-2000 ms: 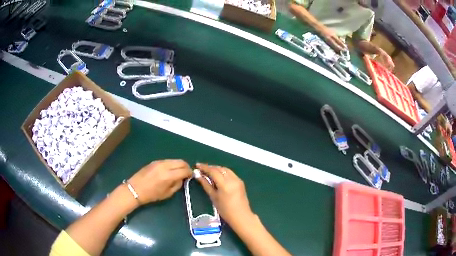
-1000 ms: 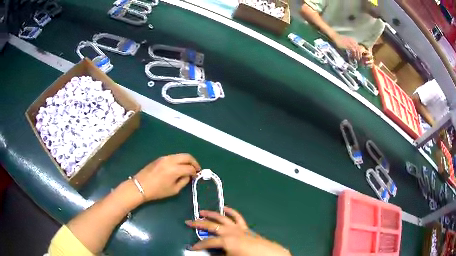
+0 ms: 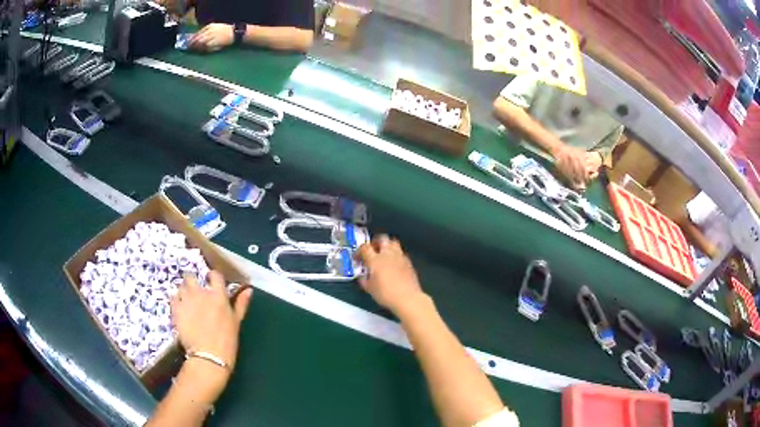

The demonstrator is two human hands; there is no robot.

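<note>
My left hand (image 3: 204, 321) reaches into the cardboard box (image 3: 102, 245) at the left. Its fingers are on the heaped white caps (image 3: 133, 292), with the thumb near the box's right rim; whether it grips a cap is hidden. My right hand (image 3: 392, 273) is over the middle lane, its fingertips closed on the blue-marked base end of the nearest white loop frame (image 3: 308, 263). That frame lies flat, its rounded end to the left. Another white loop frame (image 3: 302, 231) and a dark grey frame (image 3: 292, 200) lie just beyond it.
A pink-red tray (image 3: 596, 404) is at the bottom right. A white strip (image 3: 321, 307) runs beneath my right forearm. More frames (image 3: 535, 289) lie along the lane. Across the belt are a person's hands (image 3: 575, 163), a red tray (image 3: 650, 233) and a box of caps (image 3: 425, 117).
The loop frame no longer lies in front of me; another frame now shows in the right lane. My left hand has moved into the box, my right forward to the frames. The view has tilted up.
</note>
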